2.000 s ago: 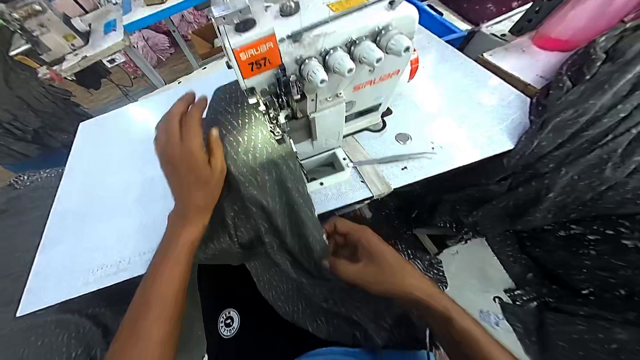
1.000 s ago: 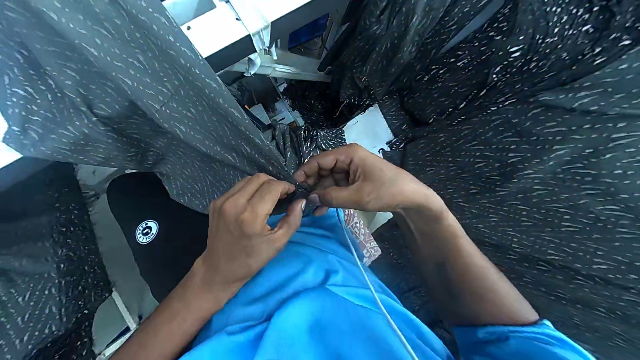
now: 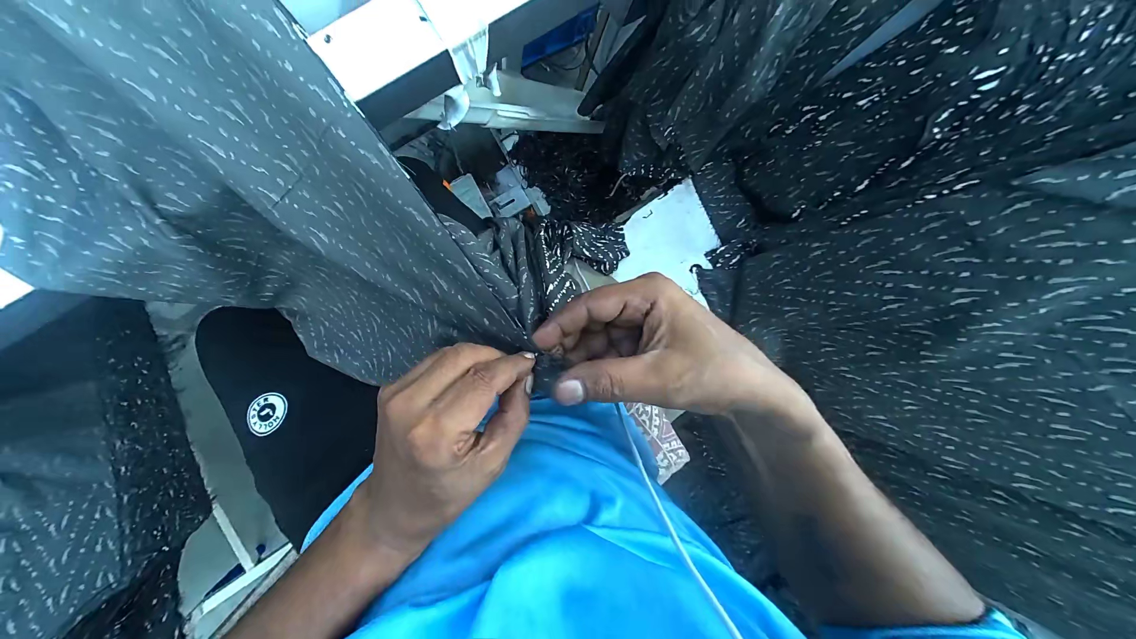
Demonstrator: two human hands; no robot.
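Dark grey cloth with short white dashes [image 3: 337, 240] hangs from the upper left down to my lap. Its gathered edge lies between my hands, over the blue shirt. My left hand [image 3: 453, 417] pinches that edge between thumb and fingertips. Close beside it on the right, my right hand [image 3: 657, 351] has its thumb and forefinger spread apart at the cloth, its other fingers curled; it grips nothing that I can see. A thin white cord [image 3: 661, 506] runs down across the shirt from below my right hand.
Large heaps of the same dashed dark cloth [image 3: 958, 328] fill the right side. At the top is the white table edge [image 3: 382, 53] with its frame beneath. A white sheet [image 3: 670, 232] and dark scraps lie below. My black-clad knee [image 3: 284, 426] is at the left.
Two seconds ago the cloth lay on the table by the overlock sewing machine, hands apart; the view has since tilted down to my lap. Since one second ago, my right thumb and forefinger have parted.
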